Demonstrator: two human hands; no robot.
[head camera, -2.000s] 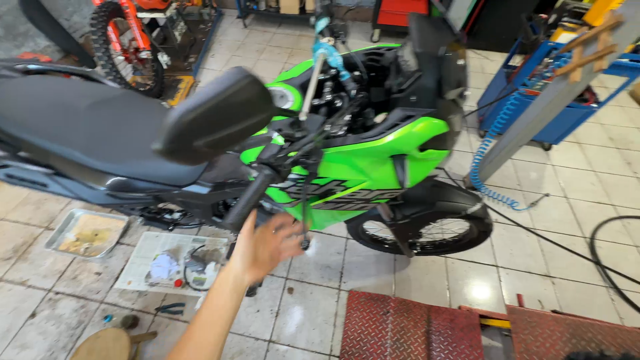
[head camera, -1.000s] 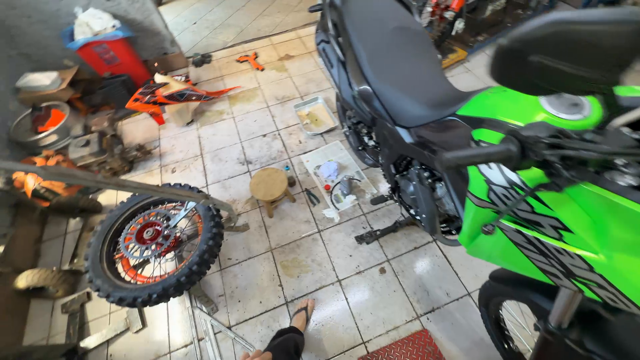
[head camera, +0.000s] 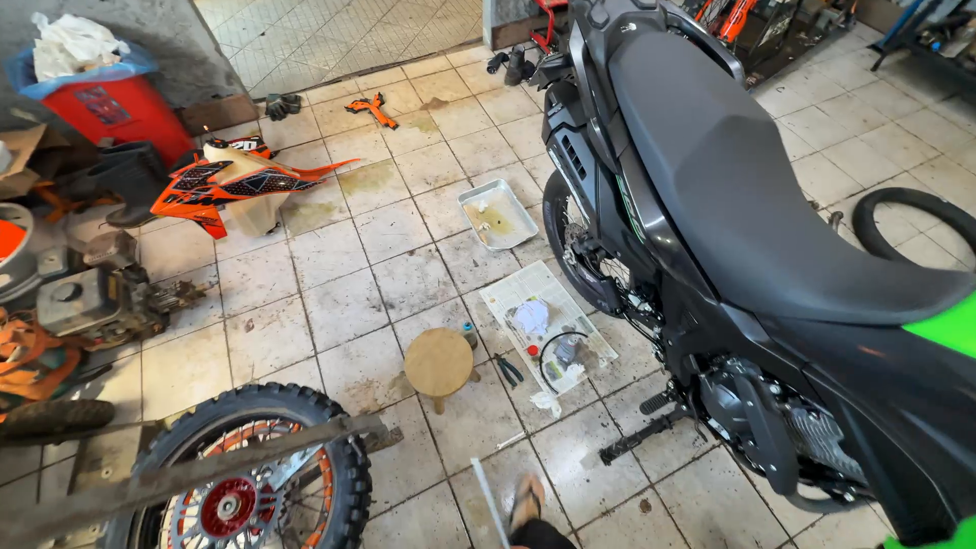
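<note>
Neither of my hands shows clearly; at most a sliver of skin appears at the bottom edge beside my dark trouser leg. The green and black motorcycle (head camera: 686, 191) stands at the right on its side stand (head camera: 644, 436). Left of it a sheet of newspaper (head camera: 499, 293) lies on the tiles, bearing a white cloth (head camera: 531, 315), a red cap (head camera: 532, 351), a curved black hose (head camera: 543, 366) and a small grey part (head camera: 566, 348). Black-handled pliers (head camera: 508, 370) lie between the newspaper and a round wooden stool (head camera: 438, 361). A metal tray (head camera: 527, 242) holds brownish residue.
A knobby-tyred wheel (head camera: 347, 465) lies at lower left under a long metal bar (head camera: 191, 465). Orange bodywork with a pale tank (head camera: 248, 183), a small engine (head camera: 84, 297) and a red bin (head camera: 122, 118) are at the left. A loose tyre (head camera: 869, 221) rests at the right.
The view has swung left and down from the front of the motorcycle to its seat and the floor. The hand seen near the handlebar two seconds ago has left the view there.
</note>
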